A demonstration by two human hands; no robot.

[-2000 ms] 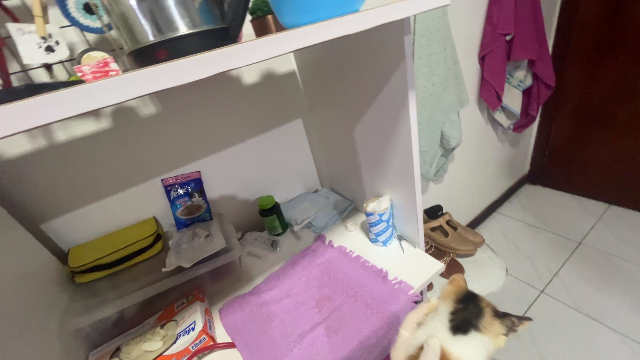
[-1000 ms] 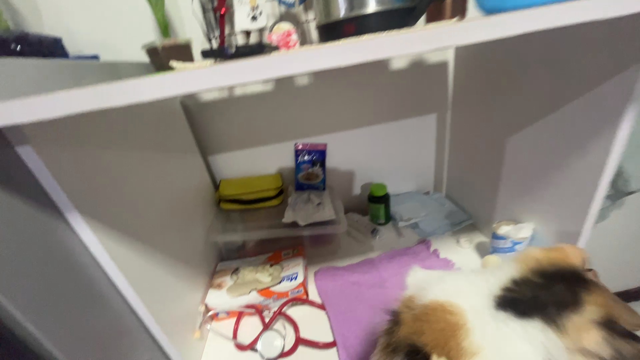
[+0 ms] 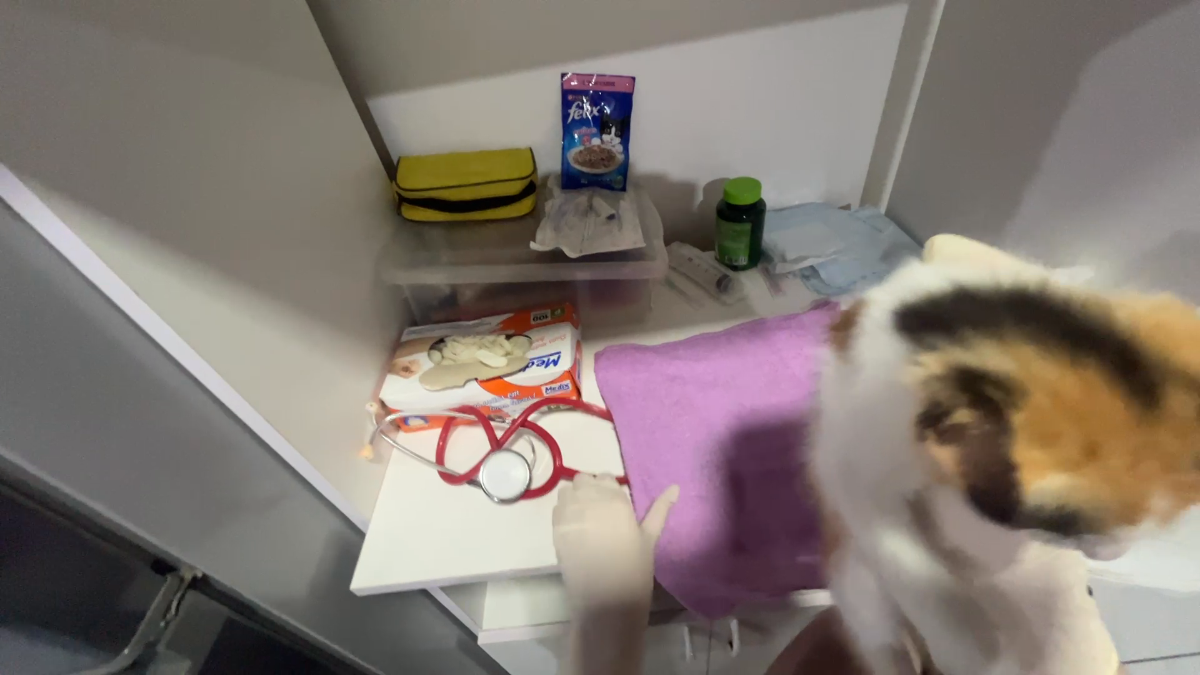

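A calico cat [image 3: 1031,394], blurred and close to the camera, fills the right side, above the right part of a purple towel [image 3: 712,412]. My right hand [image 3: 1064,600], in a pale glove and mostly hidden, holds it from below. My left hand [image 3: 605,534], also in a pale glove and blurred, is at the towel's left edge with its thumb apart. Its fingertips are by the tubing of a red stethoscope [image 3: 548,450]; whether they touch it cannot be told. Behind the stethoscope, an orange and white Medix glove box [image 3: 553,361] lies with gloves showing in its opening.
A clear plastic box [image 3: 431,253] at the back bears a yellow zip case [image 3: 466,178], a Felix pouch [image 3: 597,131] and a clear packet [image 3: 591,225]. Right of it are a packaged syringe [image 3: 698,272], a green-capped bottle [image 3: 741,225] and folded blue pads [image 3: 834,244]. Side panels flank the surface.
The view has swung left and nearer to the surface. The cat, low at the right earlier, now appears larger over the towel. My left hand has come into view beside the stethoscope.
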